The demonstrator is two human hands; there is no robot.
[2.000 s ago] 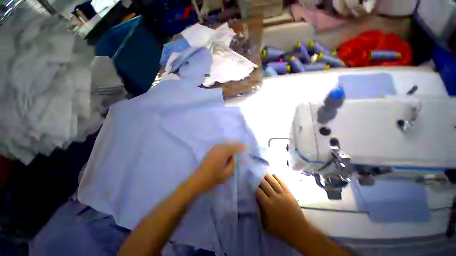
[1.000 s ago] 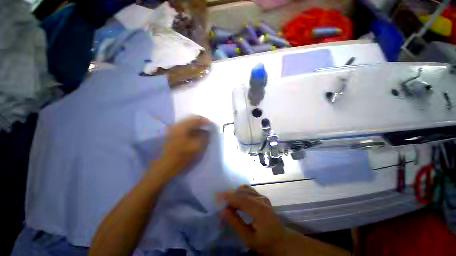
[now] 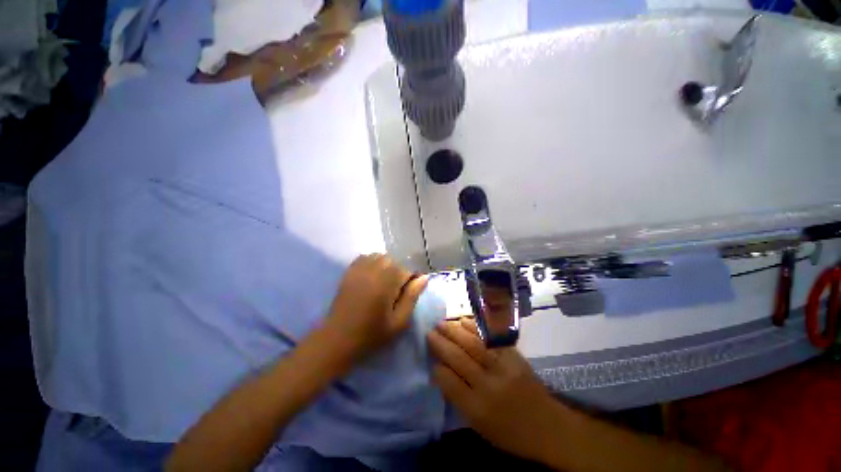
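Note:
The large light blue cloth (image 3: 175, 277) lies spread left of the machine head and hangs over the front table edge. My left hand (image 3: 373, 300) holds the cloth's right edge between thumb and fingers, just left of the needle area. My right hand (image 3: 484, 373) lies on the cloth's edge at the front of the needle area, fingers pointing left under the shiny take-up lever guard (image 3: 493, 295). The needle and presser foot are hidden behind the guard. The white sewing machine head (image 3: 590, 138) carries a grey ribbed knob (image 3: 433, 92).
Light blue spare pieces (image 3: 669, 288) lie under the machine arm. Dark red snips (image 3: 784, 288) and red scissors handles (image 3: 821, 309) are at the right. A measuring scale (image 3: 645, 367) runs along the front edge. A red bundle (image 3: 765, 419) is below. White scraps (image 3: 258, 28) lie upper left.
The view has moved closer to the machine. My hands have brought the cloth's edge to the needle area and are now close together. The raised part of the cloth is lower.

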